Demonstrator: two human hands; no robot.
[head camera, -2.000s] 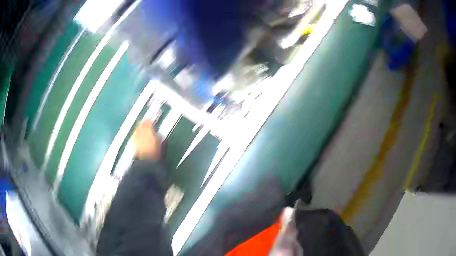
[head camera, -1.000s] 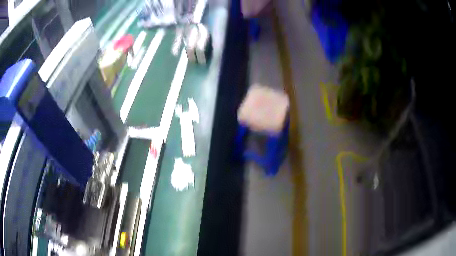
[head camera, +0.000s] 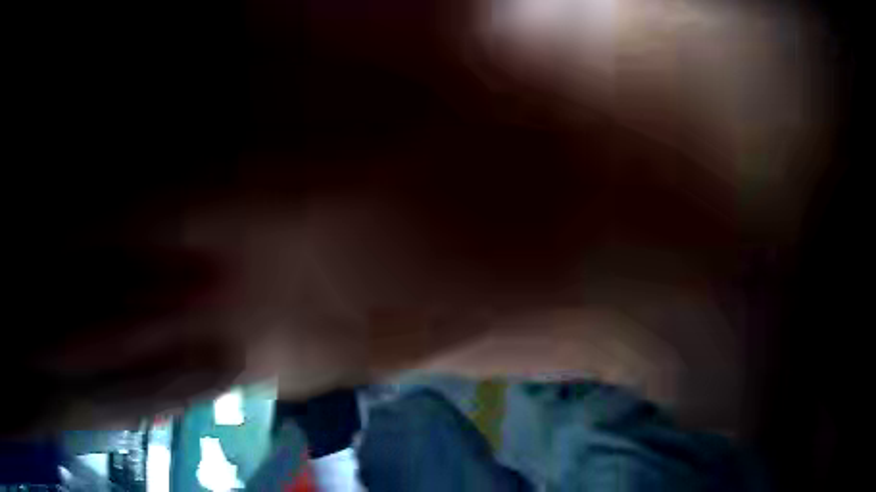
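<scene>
A large, dark, blurred shape, apparently one of my hands (head camera: 317, 279) held very close to the lens, covers most of the view. I cannot tell whether it is my left or right hand, or whether it holds anything. No other hand can be made out. Below it, at the lower left, a strip of the green work surface (head camera: 191, 434) shows with white scraps (head camera: 217, 469) on it.
A pale rail (head camera: 158, 461) and blurred machine parts (head camera: 125, 466) show at the lower left edge. Dark grey clothing (head camera: 432, 447) and a small orange-red patch (head camera: 302, 477) show at the bottom. A yellow floor line (head camera: 491, 413) lies behind.
The view of the line, machines and floor is now mostly blocked by the dark shape close to the lens. Clothing has come into view at the bottom.
</scene>
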